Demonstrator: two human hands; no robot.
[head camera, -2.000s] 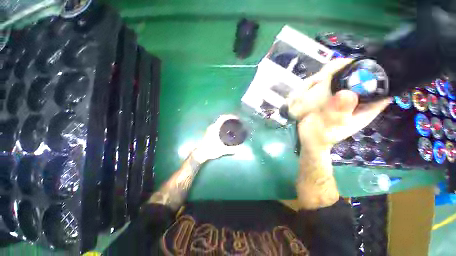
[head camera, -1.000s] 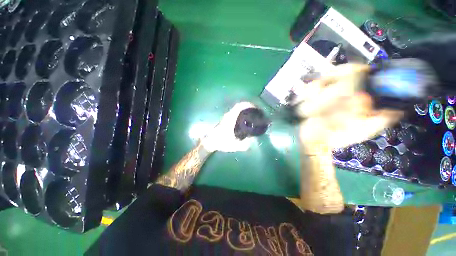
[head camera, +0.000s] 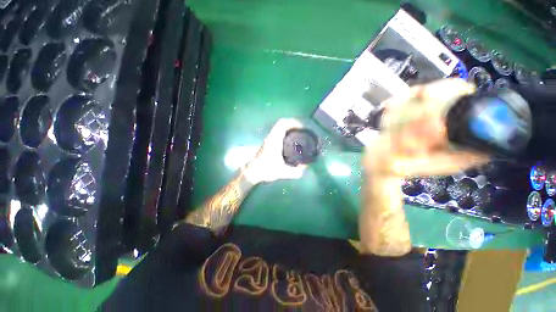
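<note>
My left hand (head camera: 269, 159) holds a black round display unit (head camera: 299, 147) over the green mat, with its plain dark disc side facing up. My right hand (head camera: 420, 129), somewhat blurred, is closed around a thick black electric screwdriver (head camera: 492, 122) with a blue-and-white round badge on its end. It is to the right of the unit, at the edge of the white screw feeder (head camera: 352, 85). The driver's bit is hidden by the hand or lost in blur. The driver and the unit are apart.
A tall stack of glossy black blister trays (head camera: 131, 140) stands at the left. At the right, a blister tray (head camera: 448, 192) and rows of ringed units (head camera: 535, 206) lie beyond my right forearm. A clear plastic cup (head camera: 462, 233) and a cardboard box (head camera: 492, 280) are at the lower right.
The view has shifted. Since two seconds ago, my right hand with the driver has moved right relative to the unit. My left hand keeps hold of the unit, which shows its disc side more squarely than one second ago.
</note>
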